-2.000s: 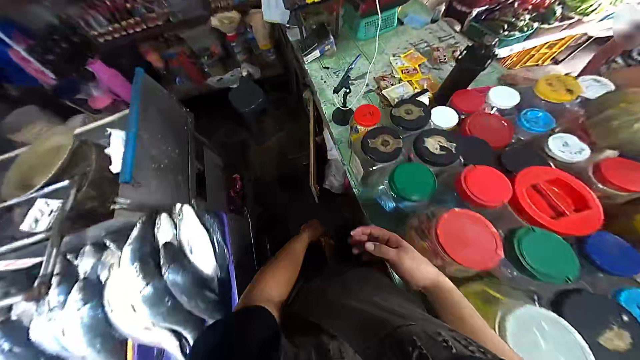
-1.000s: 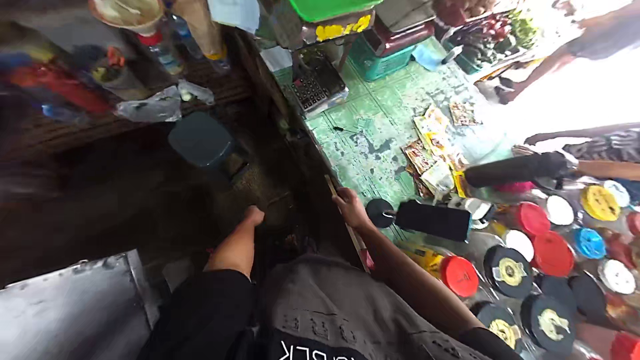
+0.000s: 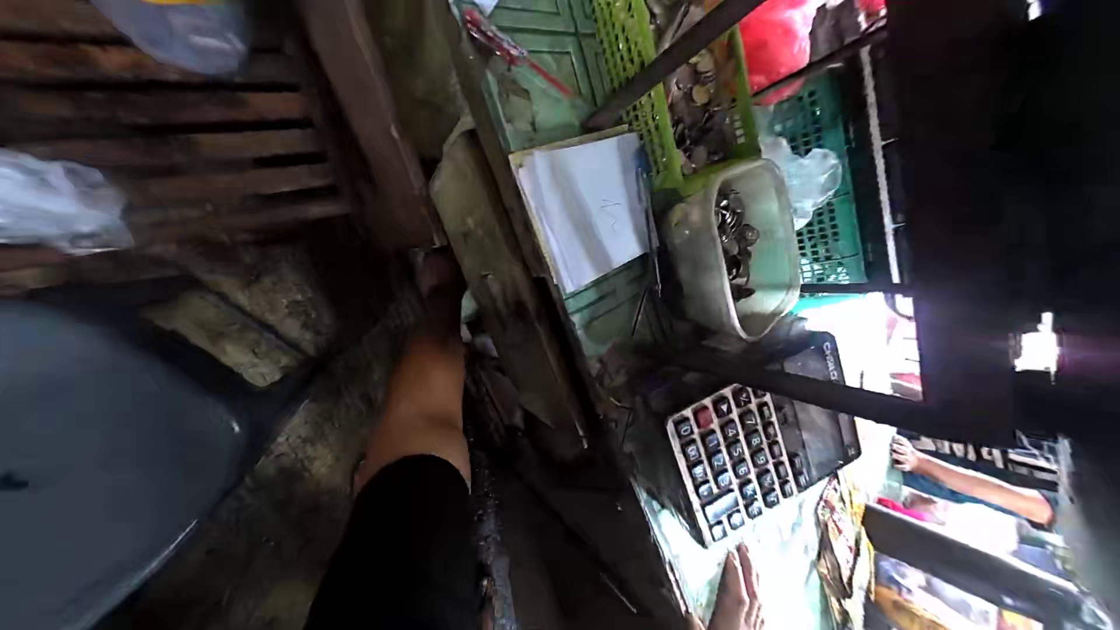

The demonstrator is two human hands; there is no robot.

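Note:
My left hand (image 3: 440,273), dark and blurred, reaches into the shadow beside the counter's wooden edge; whether it holds anything cannot be made out. At the bottom edge, my right hand (image 3: 737,595) shows only its extended fingers, resting on the bright counter surface just below a calculator (image 3: 739,459), with nothing seen in them. Farther up the counter lie a stack of white paper (image 3: 582,210) with a pen mark and a pen along its side. Beside it stands a whitish plastic tub (image 3: 777,262) with coins inside. A green plastic basket (image 3: 643,79) also holds coins.
A grey plastic stool (image 3: 96,455) fills the lower left. Wooden slats (image 3: 175,149) and a clear plastic bag (image 3: 57,206) are above it. Dark bars cross over the counter near the tub and calculator. At right another person's arm (image 3: 980,486) extends beyond the counter.
The view has moved much closer to the calculator end of the counter. My left hand is now at the counter's side; my right hand, at the counter's edge a second ago, is below the calculator.

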